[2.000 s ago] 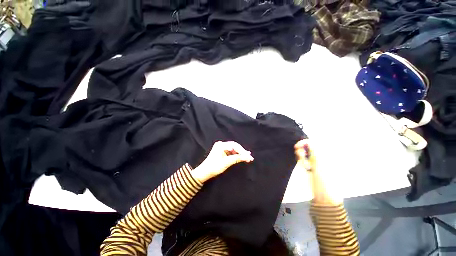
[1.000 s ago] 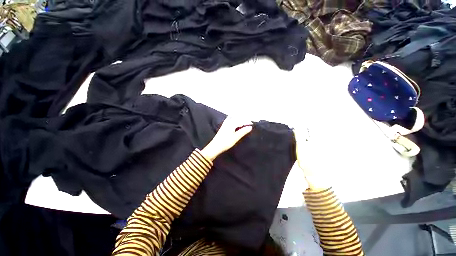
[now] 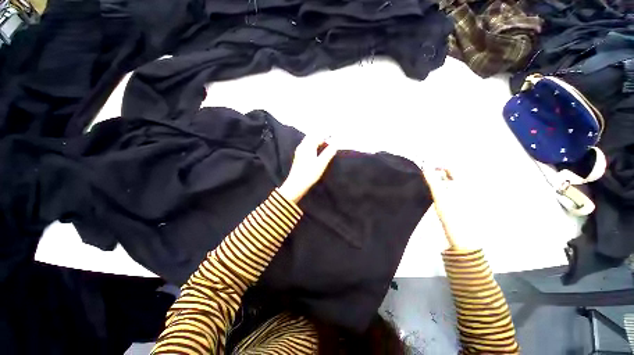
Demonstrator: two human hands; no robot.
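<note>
A large black garment (image 3: pixel 208 187) lies across the white table, and its near right part hangs over the front edge. My left hand (image 3: pixel 313 161) pinches its far edge near the middle. My right hand (image 3: pixel 436 179) is at the garment's upper right corner, with fingertips at the edge. The right hand is washed out against the white table, and I cannot tell whether it holds a tool. The garment's edge runs fairly straight between both hands.
Black garments (image 3: pixel 278 35) are heaped along the far and left edges of the white table (image 3: pixel 486 229). A brown checked garment (image 3: pixel 495 35) lies far right. A navy pouch (image 3: pixel 554 119) with a light strap lies at the right, beside more dark clothing.
From two seconds ago, both hands have moved away from me to the garment's far edge. Since one second ago, the left hand has shifted slightly farther away and the edge looks straighter.
</note>
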